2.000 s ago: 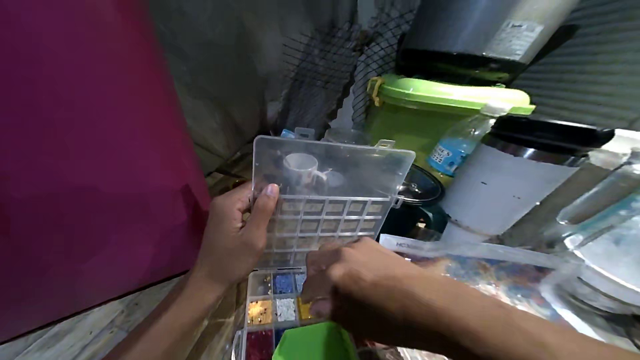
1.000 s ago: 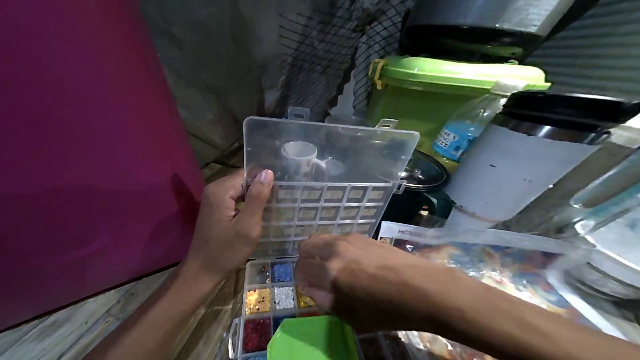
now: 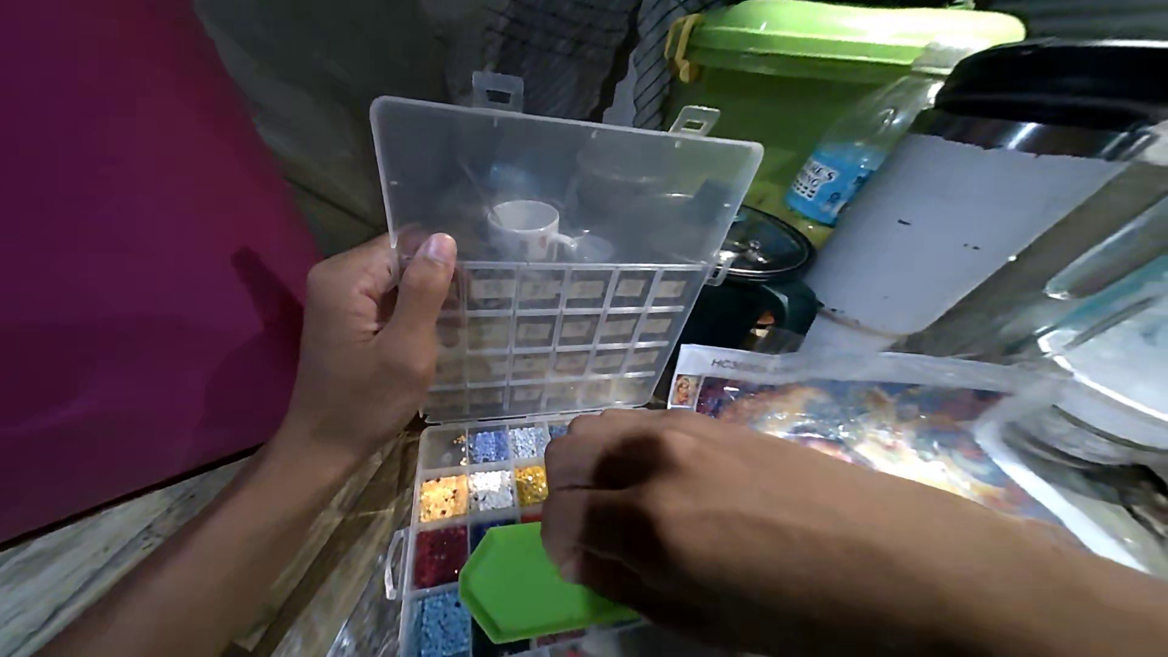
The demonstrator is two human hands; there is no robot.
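My left hand (image 3: 383,338) grips the left edge of a clear plastic lid (image 3: 584,164), thumb on the front, holding it raised. Below the lid lies a clear compartment box (image 3: 412,511) with small beads sorted by color: orange (image 3: 443,498), white (image 3: 491,491), dark red (image 3: 440,557) and blue (image 3: 443,624). A green plastic tray (image 3: 529,584) rests over some compartments. My right hand (image 3: 630,511) is over the box at the tray's right side, fingers curled down; its fingertips and anything in them are hidden.
A bagged printed picture (image 3: 849,429) lies to the right. Behind it stand a white tumbler (image 3: 949,210) with a black lid, a bottle with a blue label (image 3: 830,182), a green lidded bin (image 3: 766,100) and a clear glass vessel (image 3: 1113,301). A magenta surface (image 3: 119,255) fills the left.
The raised lid and my left hand keep much the same pose. My right hand stays over the box, with only small shifts.
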